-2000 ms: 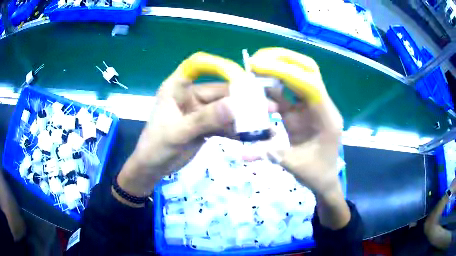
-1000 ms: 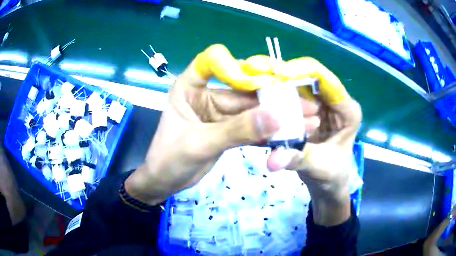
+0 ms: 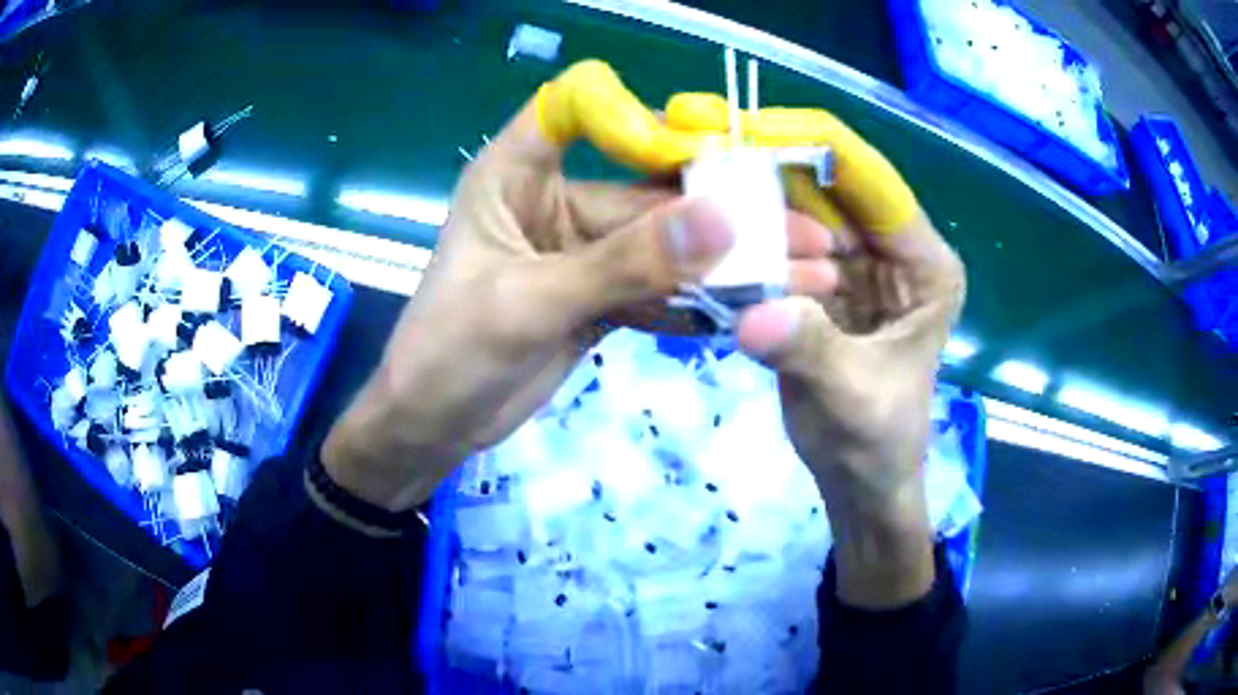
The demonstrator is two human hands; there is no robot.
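Note:
A white wired module [image 3: 737,224] with a dark lower end is held upright between both hands, above the blue housing bin. Two pale lead wires stick up from its top, and thin wires show at its lower end. My left hand [image 3: 530,285] pinches its left side with thumb and fingers. My right hand [image 3: 869,299] holds its right side, with the thumb at the dark end. Yellow finger cots cover some fingers of both hands and meet near the module's top. A small pale piece [image 3: 809,164] sticks out at the top right; what it is, I cannot tell.
The housing bin [image 3: 437,597] holds pale translucent pieces with black dots. A module bin [image 3: 34,312] stands at left. The green conveyor [image 3: 367,109] carries a wired unit [image 3: 197,140] and a pale piece [image 3: 534,42]. Blue bins [image 3: 1011,133] stand across it. Other people's arms show at both edges.
Both hands and the module have moved up in view. The module's outline is sharper than two seconds ago, and thin wires now show at its dark end. The view has shifted over the conveyor.

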